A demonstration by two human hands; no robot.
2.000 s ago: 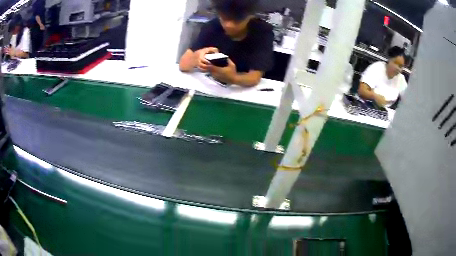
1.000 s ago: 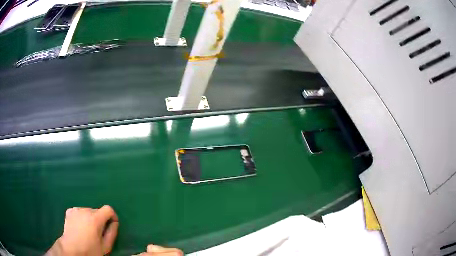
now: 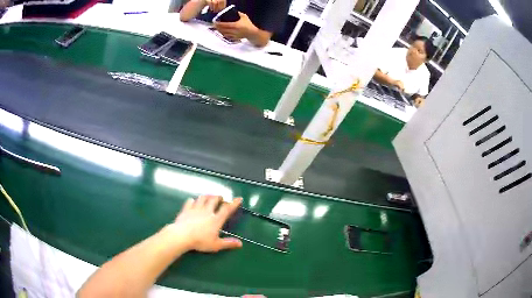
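A phone middle frame (image 3: 282, 237), dark with a bright rim and a large open window, lies on the glossy green belt (image 3: 326, 273). My left hand (image 3: 205, 224) reaches in palm down from the lower left and covers its left end. The thumb is at the near long edge and the forefinger at the far long edge, closed around that end. A small skin-coloured sliver at the bottom picture edge (image 3: 254, 296) may be my right hand; its fingers are cut off. A second frame (image 3: 349, 238) lies farther right on the belt.
White posts (image 3: 324, 125) with yellow ties stand beyond the near belt. A grey vented machine (image 3: 461, 169) fills the right side. Stacked phone parts (image 3: 165, 48) and a pale divider strip (image 3: 182, 70) lie on the far lane. Two people sit opposite. A yellow cable (image 3: 13, 204) is at left.
My left hand has moved forward and right, from beside the near frame onto its left end. The other hand has dropped almost out of view. The camera has tilted up, showing the people opposite again.
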